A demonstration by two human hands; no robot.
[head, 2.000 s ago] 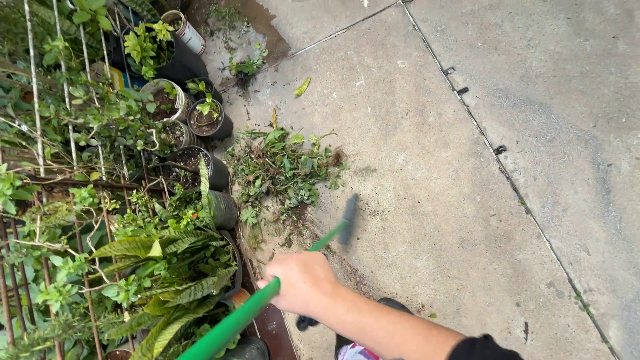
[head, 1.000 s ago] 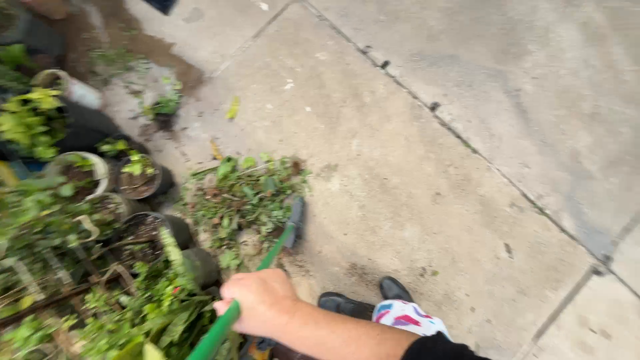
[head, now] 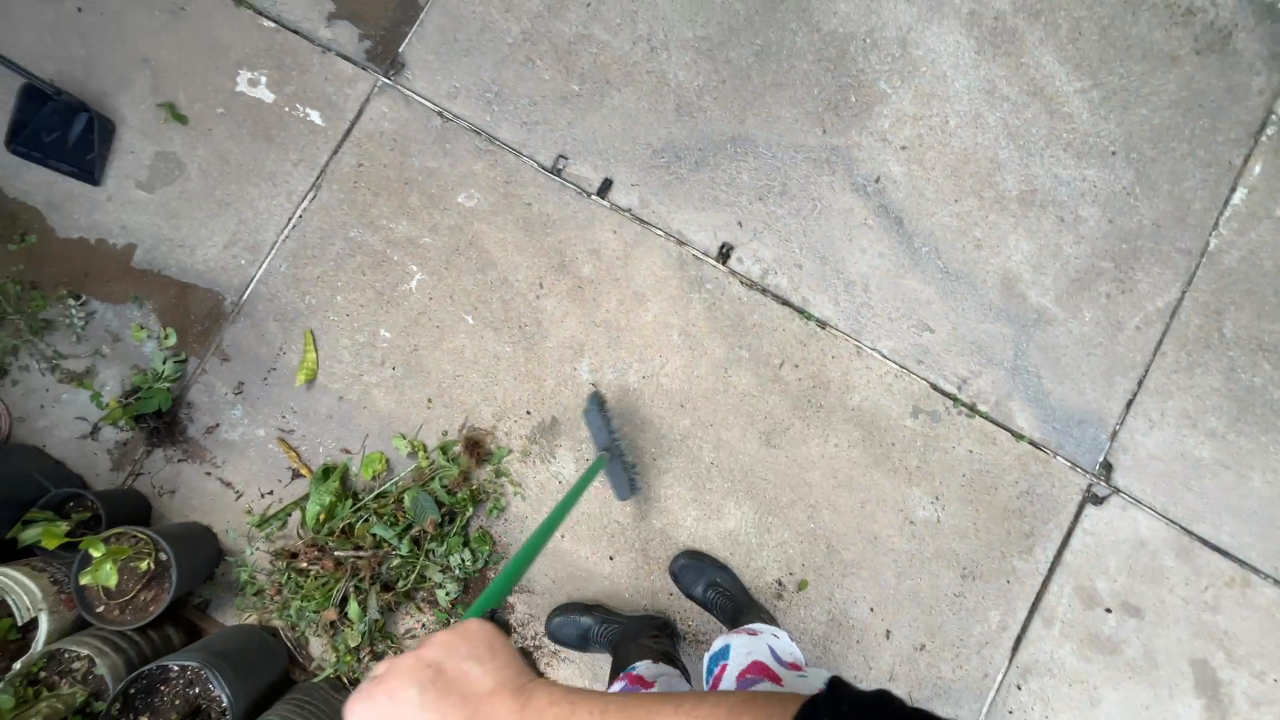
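Observation:
One of my hands, most likely my right hand point(head: 450, 675), is closed around the green handle of a push broom point(head: 612, 445) at the bottom of the view. The broom's grey head, with dark bristles along its right side, is at or just above the concrete, right of a heap of pulled weeds and leaves point(head: 385, 550). A gap of bare concrete lies between the head and the heap. My black boots point(head: 610, 628) stand below the broom head. The other hand is out of view.
Potted plants point(head: 150, 575) line the lower left. A black dustpan point(head: 60, 130) lies at the upper left, above a wet patch point(head: 110, 270). Loose greenery point(head: 145, 395) and a yellow-green leaf point(head: 307, 358) lie on the floor. Joints point(head: 650, 225) cross the concrete.
The broom head was against the heap's right edge a second ago and now stands apart from it, to the right. The view has shifted, bringing the whole dustpan pan into sight.

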